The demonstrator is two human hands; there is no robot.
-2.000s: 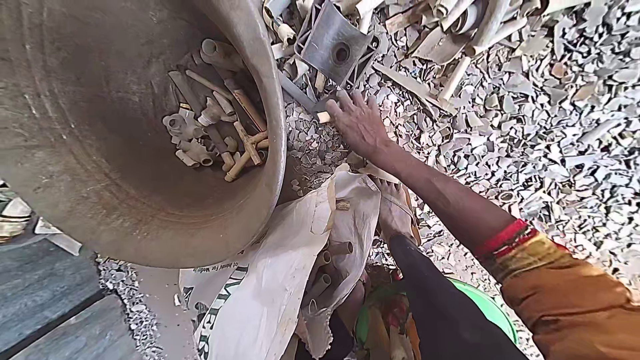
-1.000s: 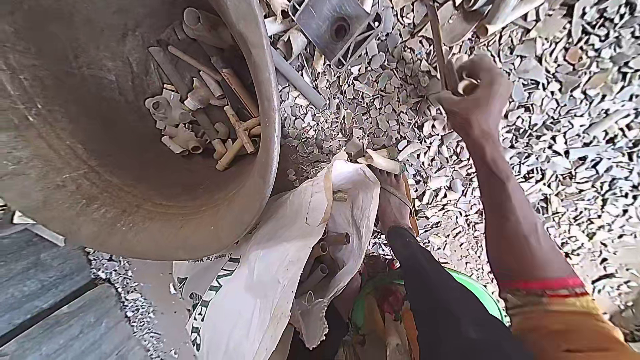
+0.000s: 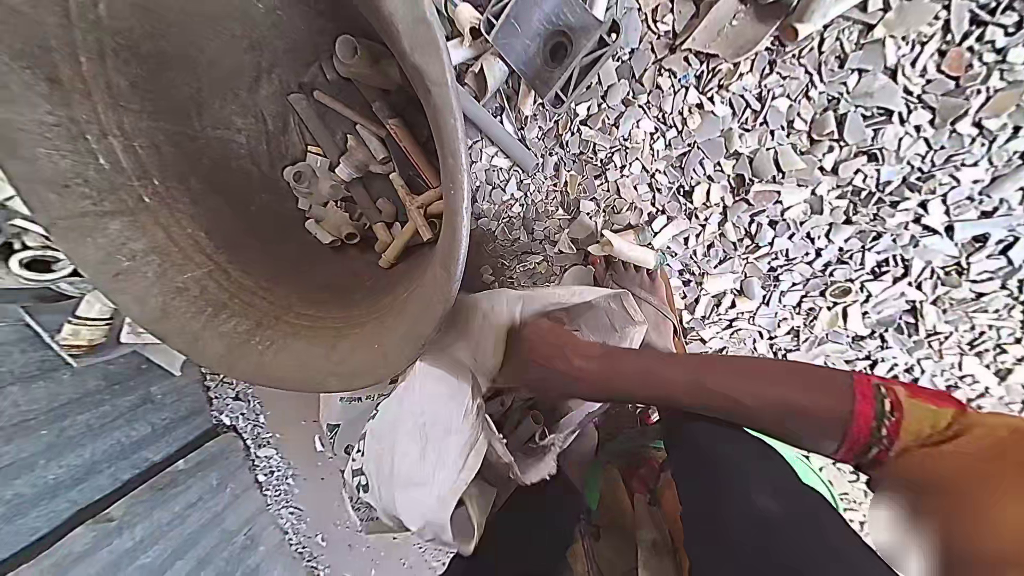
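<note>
My right hand (image 3: 548, 356) is blurred at the mouth of a white woven sack (image 3: 436, 432), its fingers partly hidden by the sack's folds; whether it holds anything cannot be told. Pipe pieces (image 3: 524, 432) show inside the sack, just below the hand. My left hand is not in view. Up and to the left, a large round vessel (image 3: 240, 344) lies with its wide mouth facing right. It holds plastic pipe fittings (image 3: 320, 184) and short pipe lengths (image 3: 408, 152).
A bare foot (image 3: 652, 300) in a sandal stands beside the sack, with a broken pale pipe piece (image 3: 632, 250) at its toes. Broken plastic chips (image 3: 800, 200) cover the ground. A grey square fitting (image 3: 548, 40) lies above, a grey pipe (image 3: 496, 128) near the vessel rim. Grey slabs (image 3: 88, 432) lie lower left.
My right hand reached over the scrap, then held a long brownish piece at the upper right. It has since moved down and left to the sack's mouth, and that piece is no longer visible.
</note>
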